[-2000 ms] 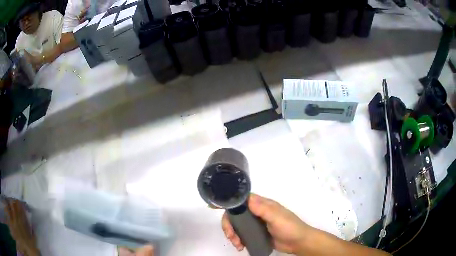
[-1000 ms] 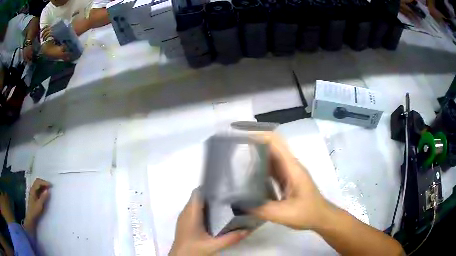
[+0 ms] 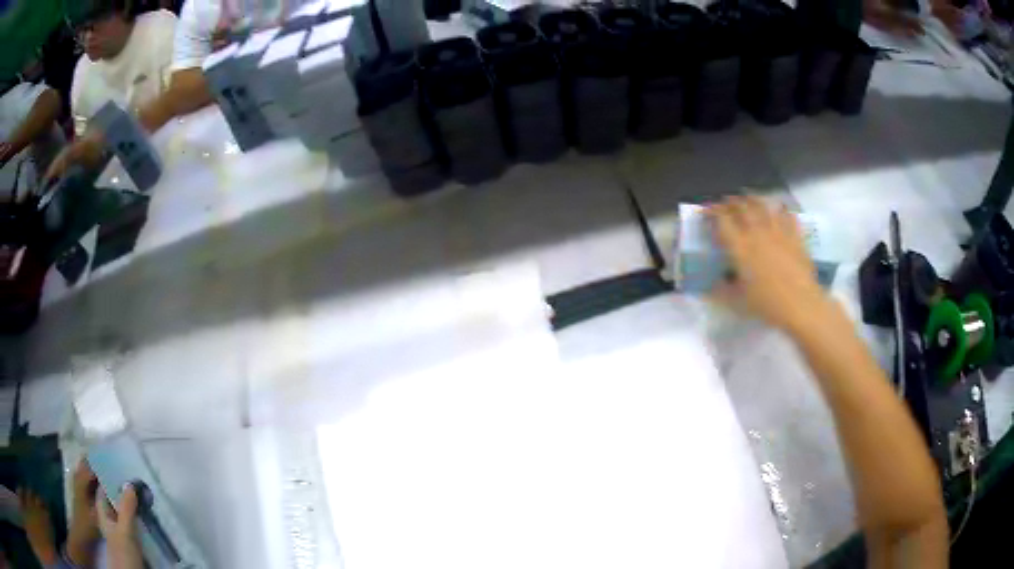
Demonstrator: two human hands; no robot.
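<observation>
A light blue and white retail box (image 3: 698, 253) lies on the white-covered table at the right. My right hand (image 3: 767, 258) reaches over it, with its fingers across the top and its thumb at the near side, gripping it. The hand is slightly blurred and covers the middle of the box. The box still rests on the table. My left hand is not in view. No fan is seen in my hand.
Dark cup-like housings (image 3: 523, 106) stand in a row at the back, beside stacked cartons (image 3: 250, 106). Black strips (image 3: 609, 298) lie left of the box. A bench device with a green spool (image 3: 958, 333) stands at right. Another person's hands hold a box (image 3: 139, 506) at lower left.
The dark round-headed piece that both my hands held is out of view. My right hand has moved right and away onto the box. My left hand has left the picture.
</observation>
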